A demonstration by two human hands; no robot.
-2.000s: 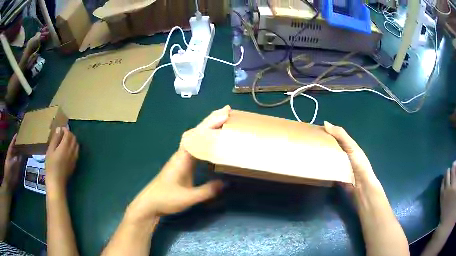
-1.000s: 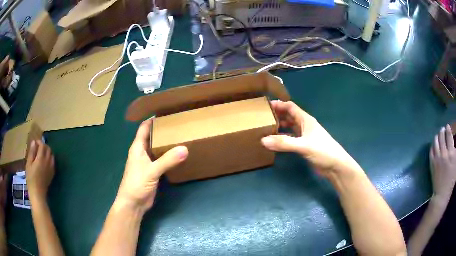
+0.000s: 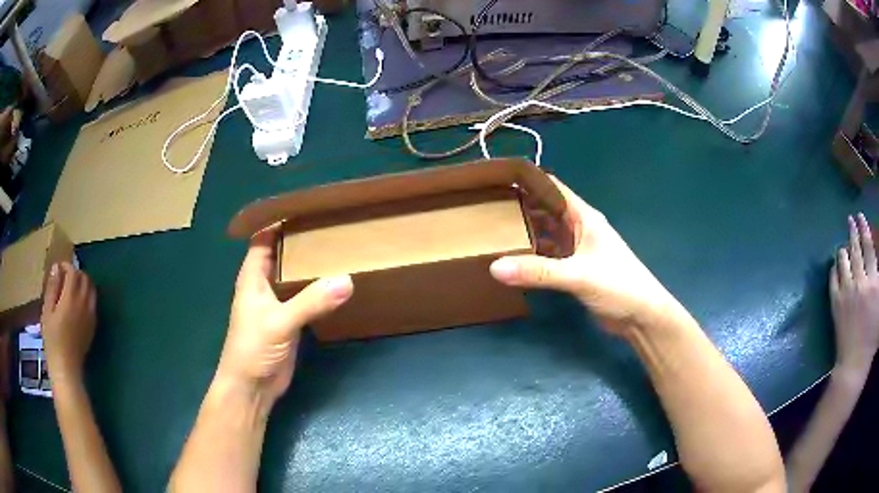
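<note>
A brown oblong mailer box (image 3: 414, 298) is held in front of me above or on the dark green table. Its lid tuck flap (image 3: 386, 189) with rounded ends stands up along the far side, angled away from the box. My left hand (image 3: 275, 313) grips the left end, thumb on the near face. My right hand (image 3: 578, 260) grips the right end, thumb on the near upper edge and fingers behind the flap's right end. The box's contents are hidden.
A printed cardboard sheet (image 3: 135, 159) and a white power strip (image 3: 287, 87) lie beyond on the left. Loose cables and a vented metal machine (image 3: 540, 17) are at the back. Another person's hand holds a box (image 3: 34, 274) at left. Another hand (image 3: 854, 298) rests at right.
The box turned from lying slantwise in my hands to facing me with its flap raised. Over the last second, the flap's right end has come closer to my right hand.
</note>
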